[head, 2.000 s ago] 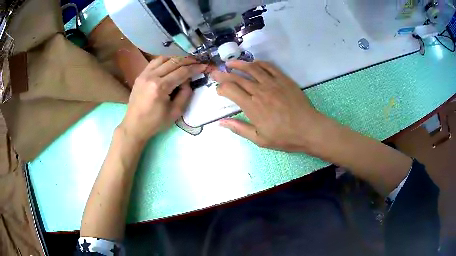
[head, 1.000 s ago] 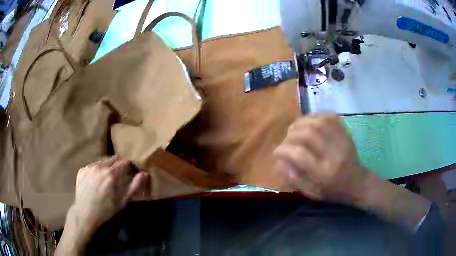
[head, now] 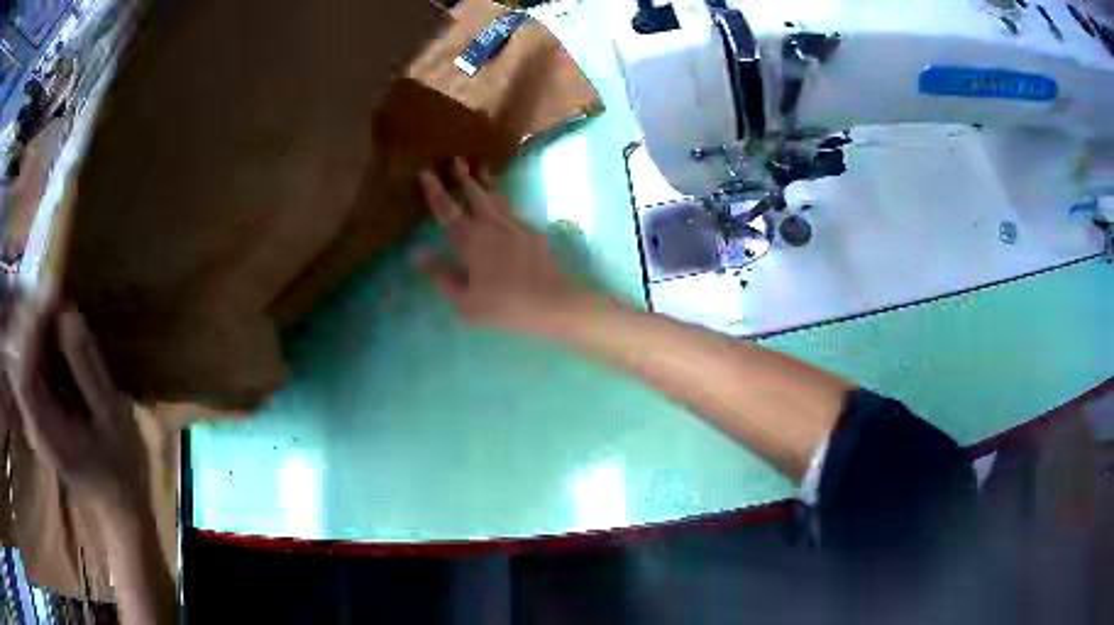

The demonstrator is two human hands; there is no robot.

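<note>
The brown bag body (head: 232, 183) is lifted at the left, its dark brown outer side towards me. Its lighter tan part with a dark woven label (head: 492, 43) lies at the top, left of the machine head. My left hand (head: 80, 403) is blurred at the far left, on the bag's lower left edge; its fingers are partly hidden and its grip is unclear. My right hand (head: 501, 250) is blurred, fingers spread, its fingertips at the bag's right edge.
The white sewing machine (head: 684, 110) with a blue brand label stands at the upper right. Its shiny needle plate (head: 745, 232) is uncovered. The pale green table (head: 428, 427) has a red front edge. More brown material (head: 55, 525) hangs at the lower left.
The bag body has moved left, away from the machine, and is raised. My left hand has moved to the far left. My right hand has moved left and up, and its fingers have opened.
</note>
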